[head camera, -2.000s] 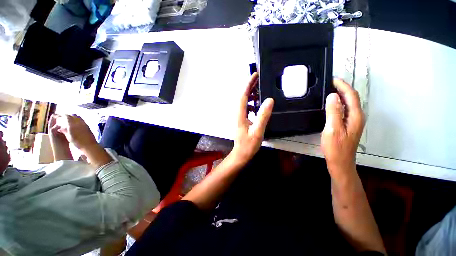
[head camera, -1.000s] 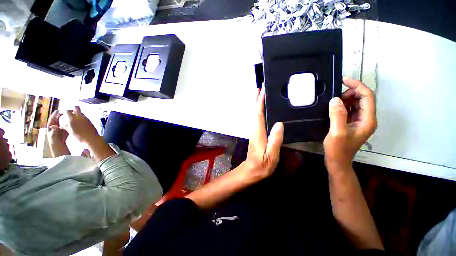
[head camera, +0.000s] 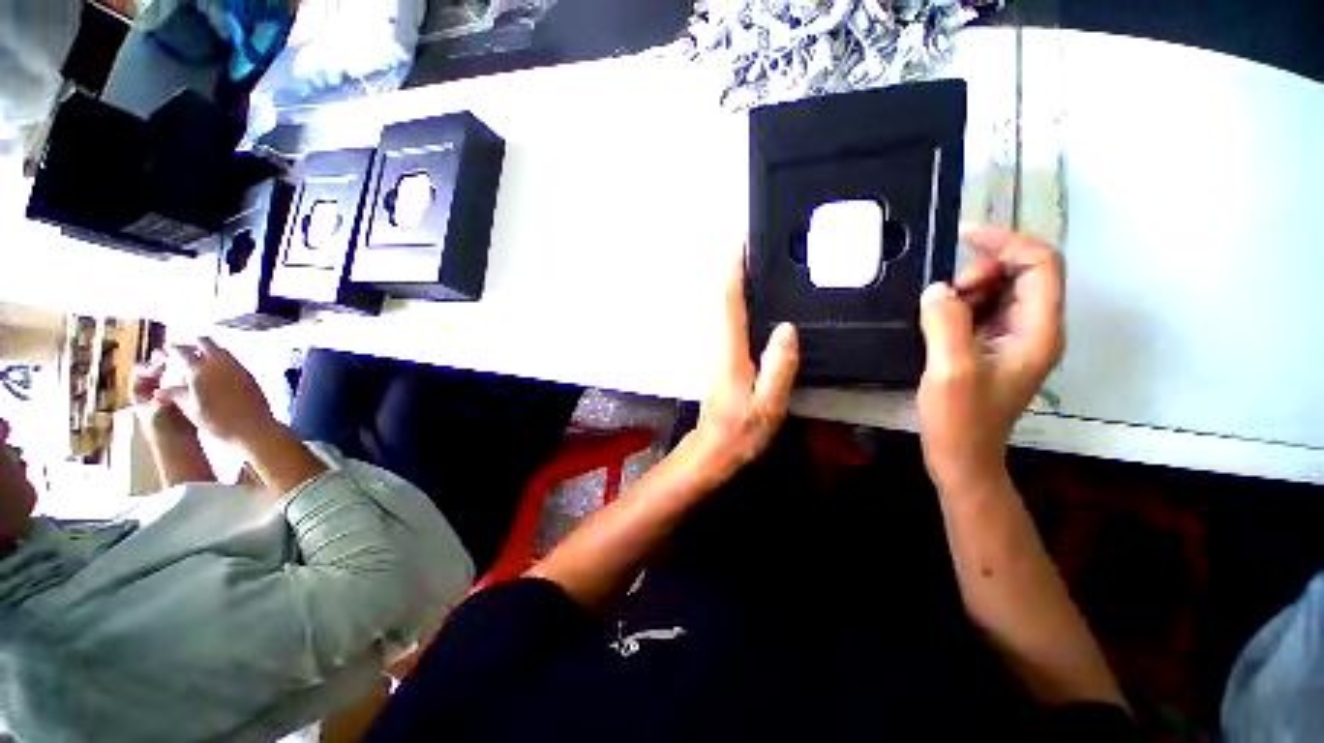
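A black box (head camera: 850, 145) with the insert tray in it faces me at the table's front edge. A small white earbud charging case (head camera: 845, 244) sits in the cut-out of the insert. My left hand (head camera: 748, 385) holds the box's lower left side, with the thumb on its face. My right hand (head camera: 995, 341) is at the lower right side, with its thumb against the edge and its fingers curled. The box's underside and some fingertips are hidden.
A cable pile (head camera: 828, 44) lies behind the box on the white table (head camera: 610, 218). Several black boxes (head camera: 472, 218) stand in a row at left, beside dark boxes (head camera: 109, 174) and clear bags (head camera: 341, 66). A neighbouring person (head camera: 218, 581) sits at left. A red stool (head camera: 581, 472) is below.
The box was lowered and tilted, then shifted slightly left with both hands. The right fingers have curled at its side. The whole view has also shifted a little.
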